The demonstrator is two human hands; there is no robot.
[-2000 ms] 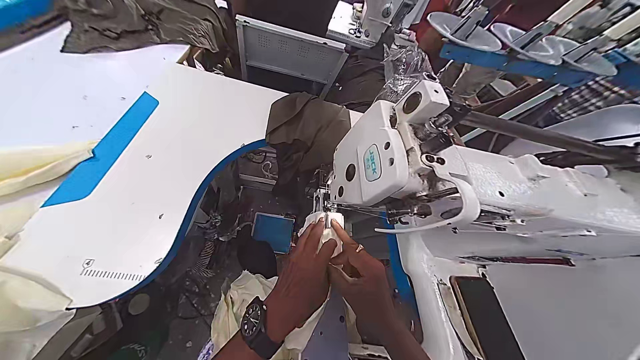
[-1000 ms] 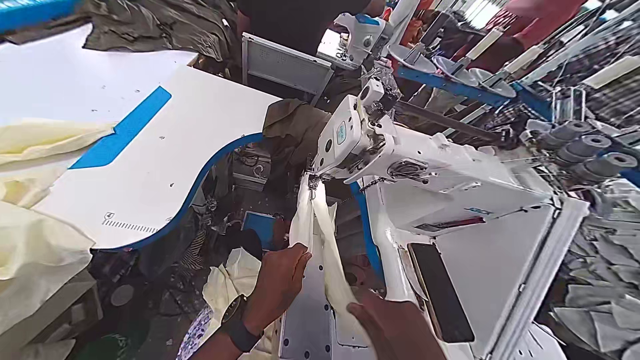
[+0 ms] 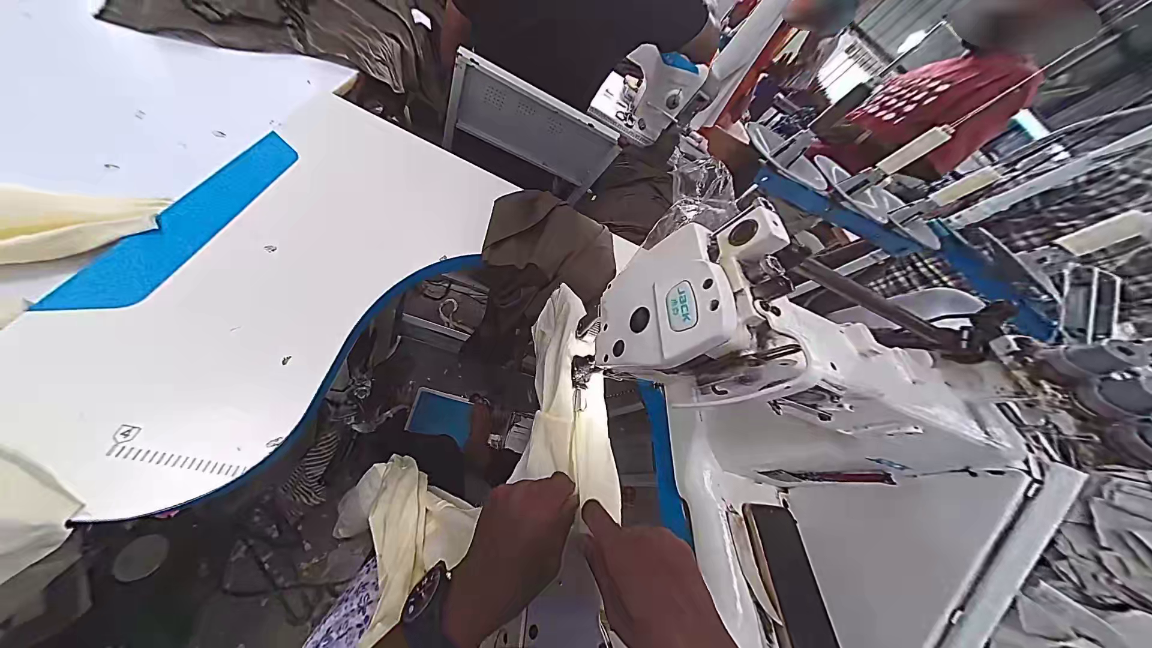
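Observation:
Cream fabric (image 3: 556, 432) runs from my hands up under the presser foot (image 3: 585, 367) of a white Jack sewing machine (image 3: 666, 301). My left hand (image 3: 522, 526), with a dark watch (image 3: 426, 594) on its wrist, grips the fabric's left side below the needle area. Close beside it, my right hand (image 3: 643, 571) pinches the right side between thumb and finger. The fabric's far end rises past the foot, next to a dark brown cloth (image 3: 549, 238). More cream fabric (image 3: 400, 513) hangs left of my left wrist.
A white table (image 3: 270, 297) with a curved blue edge lies left, holding cream cloth (image 3: 63, 220). Another sewing machine (image 3: 650, 94) stands ahead near a person in dark clothing (image 3: 576, 45). Thread cones (image 3: 1116, 378) and a person in a red shirt (image 3: 954, 99) are at right.
Two seconds ago both hands were up at the presser foot; they are now lower, holding the fabric. Since one second ago, my hands have come together and more fabric shows beyond the foot.

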